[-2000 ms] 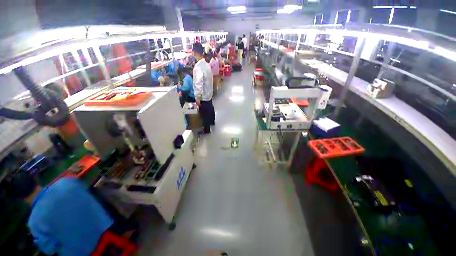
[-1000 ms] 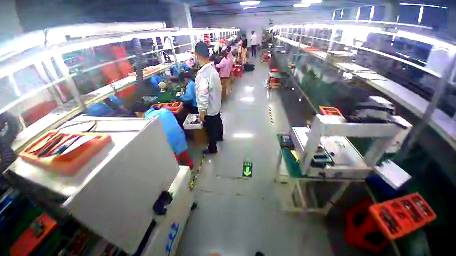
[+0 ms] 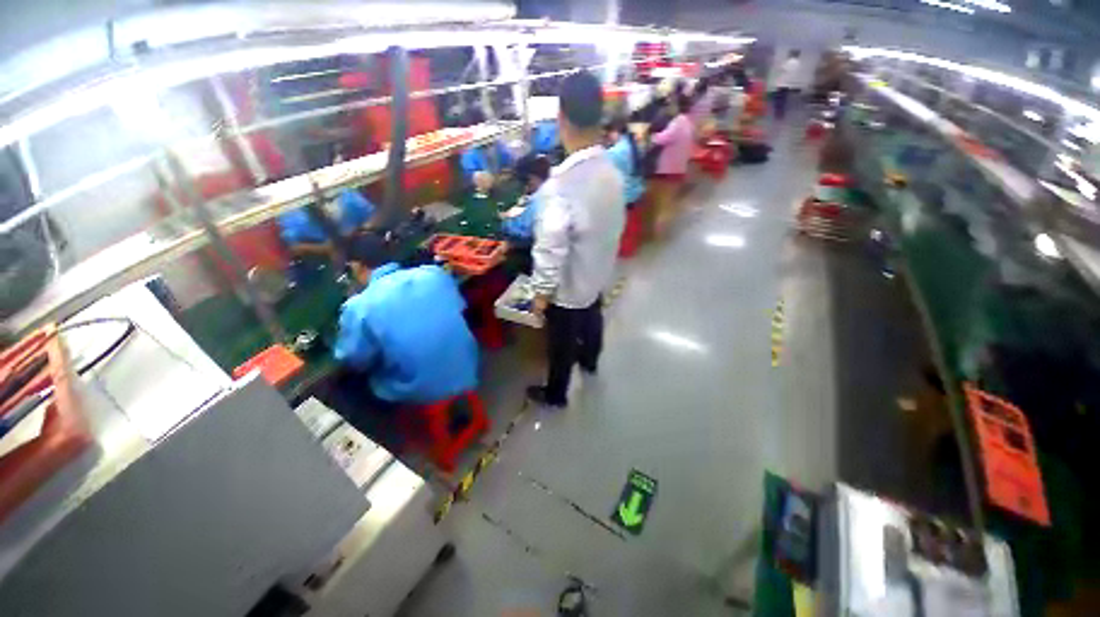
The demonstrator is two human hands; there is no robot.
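Neither of my hands is clearly in view. Nearest in front of me at lower left is a pale machine cabinet (image 3: 229, 506) with an orange-red parts tray (image 3: 42, 428) and a dark looped cable on top. At the lower right edge of the aisle is a white machine or fixture (image 3: 875, 560) with dark parts on it, beside a green surface. A small dark looped shape shows at the bottom edge; I cannot tell what it is.
A person in white (image 3: 579, 235) stands in the left aisle side, holding a pale tray (image 3: 520, 303). A person in blue (image 3: 410, 328) sits on a red stool (image 3: 449, 424). An orange-red tray (image 3: 1006, 453) lies on the right bench. A green arrow sign (image 3: 633, 501) marks the floor.
The view has moved forward and turned left. The cabinet and right-hand machine have slid lower in the picture; the seated blue worker and the standing person appear nearer.
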